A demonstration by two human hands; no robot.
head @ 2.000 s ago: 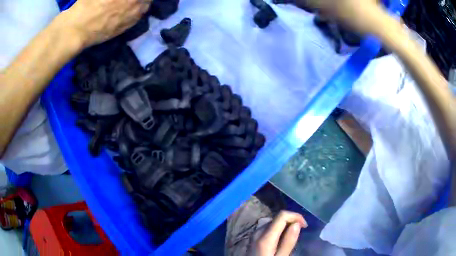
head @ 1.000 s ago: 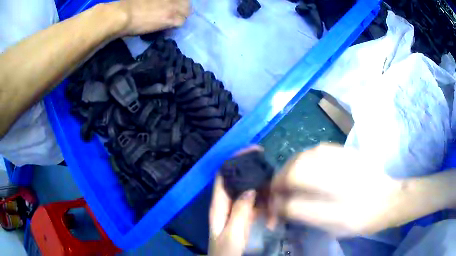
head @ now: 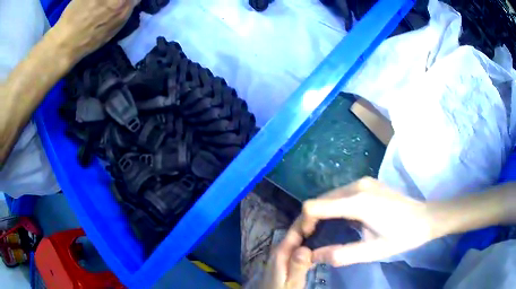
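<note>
My left hand (head: 288, 264) is at the bottom edge, partly cut off, its fingers curled. My right hand (head: 370, 217) reaches in from the right and meets it, fingers bent. Between them is a blurred dark shape, which looks like a black moulded part (head: 335, 232), mostly covered by the fingers. Left of my hands, the blue tray (head: 226, 182) holds black parts: nested stacked parts (head: 218, 107) in rows and a loose pile (head: 153, 158) beside them. A white liner (head: 243, 51) lies under them.
Another person's hand (head: 93, 25) is over the tray's upper left. A green surface (head: 331, 149) with a brown strip (head: 372, 119) lies beyond my hands. White film (head: 447, 113) drapes at the right, near a dark heap (head: 486, 25). A red stool (head: 62, 262) is lower left.
My right hand has come down from the tray to my left hand. The black part between them has become mostly covered. The tray has shifted left in view. The other person's hand has moved left.
</note>
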